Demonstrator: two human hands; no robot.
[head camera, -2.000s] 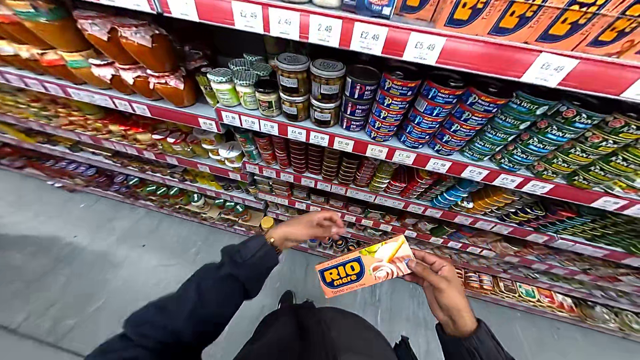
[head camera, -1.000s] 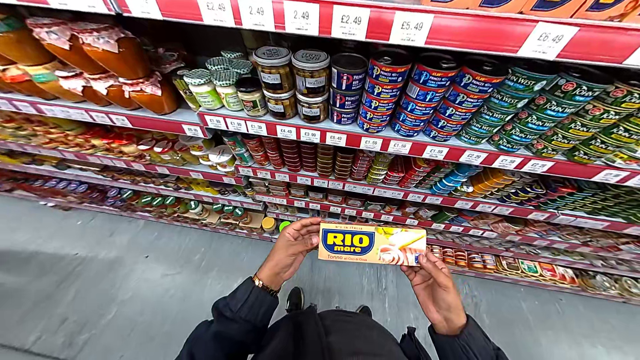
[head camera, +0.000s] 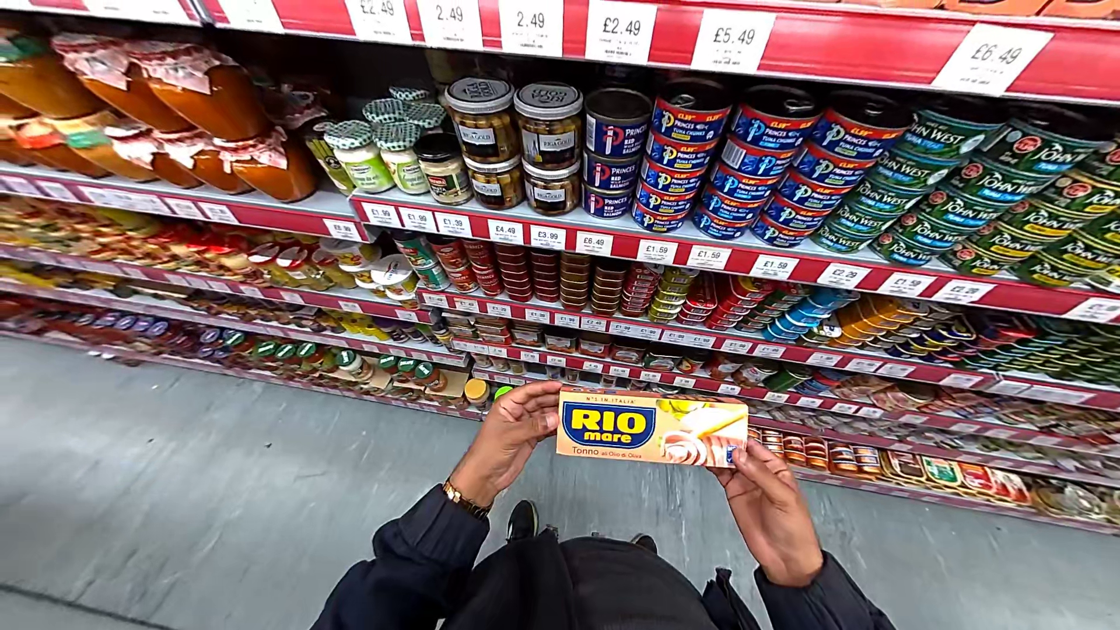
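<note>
A flat orange cardboard pack of Rio Mare tuna (head camera: 653, 428) is held level in front of me, its printed front facing up towards the camera. My left hand (head camera: 514, 435) grips its left end, thumb at the edge and fingers behind. At the lower right corner my right hand (head camera: 771, 505) holds the pack, with the thumb on the front and the other fingers partly hidden behind it. A watch with a metal band (head camera: 465, 499) is on my left wrist.
Shelves with red price rails (head camera: 604, 243) run across ahead. They carry stacked tuna cans (head camera: 682, 157), lidded glass jars (head camera: 480, 131) and large honey-coloured jars (head camera: 206, 92). Below lies a grey floor (head camera: 219, 490), with my shoes (head camera: 522, 518) on it.
Two seconds ago my left hand was off the pack, to its upper left; it has since taken hold of the left end. The pack has gone from tilted to nearly level.
</note>
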